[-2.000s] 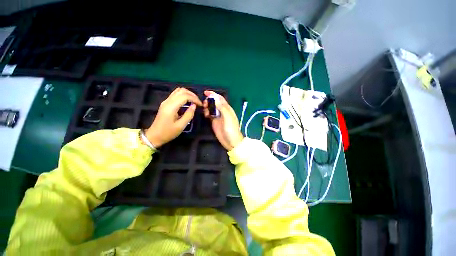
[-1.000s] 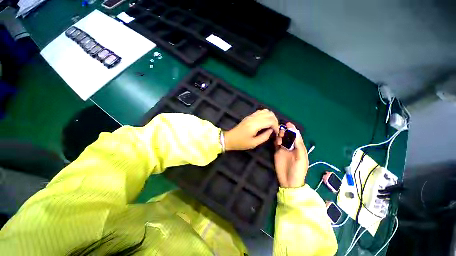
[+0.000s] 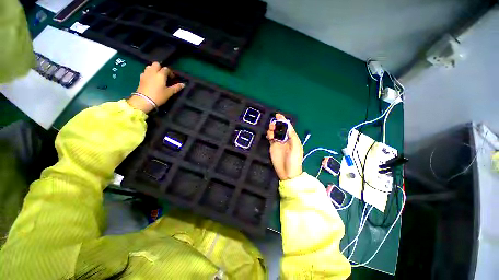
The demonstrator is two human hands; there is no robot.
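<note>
My right hand (image 3: 285,152) holds a smartwatch unit (image 3: 280,130) with dark glass and a pale rim, above the right edge of the black foam tray (image 3: 187,178). My left hand (image 3: 156,87) is at the tray's far left corner, fingers bent over the pocket there; what its fingertips touch is hidden. Two pale-rimmed watch units sit in pockets near the right side, an upper one (image 3: 251,115) and a lower one (image 3: 244,139). A unit with a bright strip (image 3: 173,141) and a dark unit (image 3: 156,169) lie in left pockets.
More foam trays (image 3: 216,48) with a white label (image 3: 188,36) lie behind. At right are two watches on white cables (image 3: 332,165) and a white power strip (image 3: 367,169) with a black plug (image 3: 393,162). At left, a row of units (image 3: 57,71) lies on a white sheet (image 3: 42,105).
My left hand has moved from beside the held watch to the tray's far left corner. My right hand still holds the watch. The camera view has turned, and the tray's pockets show more fully.
</note>
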